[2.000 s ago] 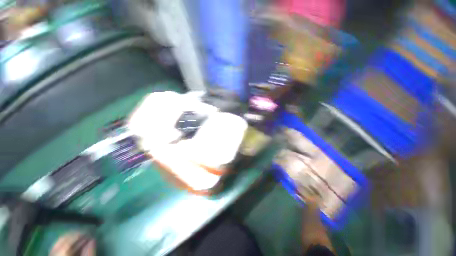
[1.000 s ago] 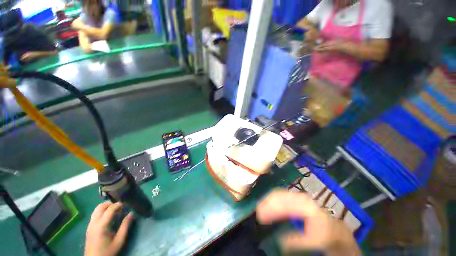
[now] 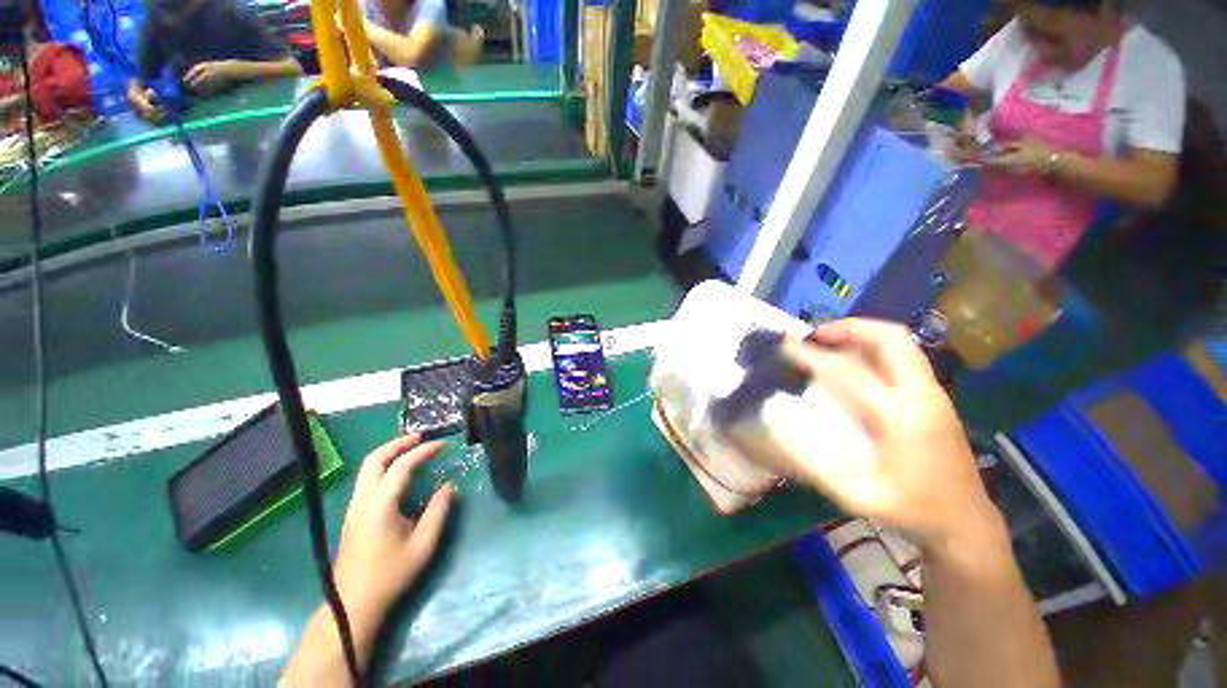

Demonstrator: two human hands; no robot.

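Note:
My right hand (image 3: 895,417) is on the white housings (image 3: 700,343), which stand stacked at the right of the green bench, brown-orange at their edge. Its fingers are blurred at the top housing's dark part; whether they grip it cannot be told. My left hand (image 3: 390,524) is over the bench with fingers apart and holds nothing. The electric screwdriver (image 3: 503,430) hangs upright from a yellow-orange strap just right of my left fingertips, with a black cable looping from its top. Tiny silvery screws (image 3: 471,460) lie scattered beside it.
A screw tray (image 3: 433,398) and a lit smartphone (image 3: 580,366) lie behind the screwdriver. A black tray with green edge (image 3: 242,477) is at left. A blue crate (image 3: 837,612) with parts is at lower right. A grey post (image 3: 828,148) rises behind the housings. People sit or stand beyond.
The view has turned left and steadied. My right hand has moved up from the bench's front edge to the stacked housings. My left hand stays open near the screwdriver.

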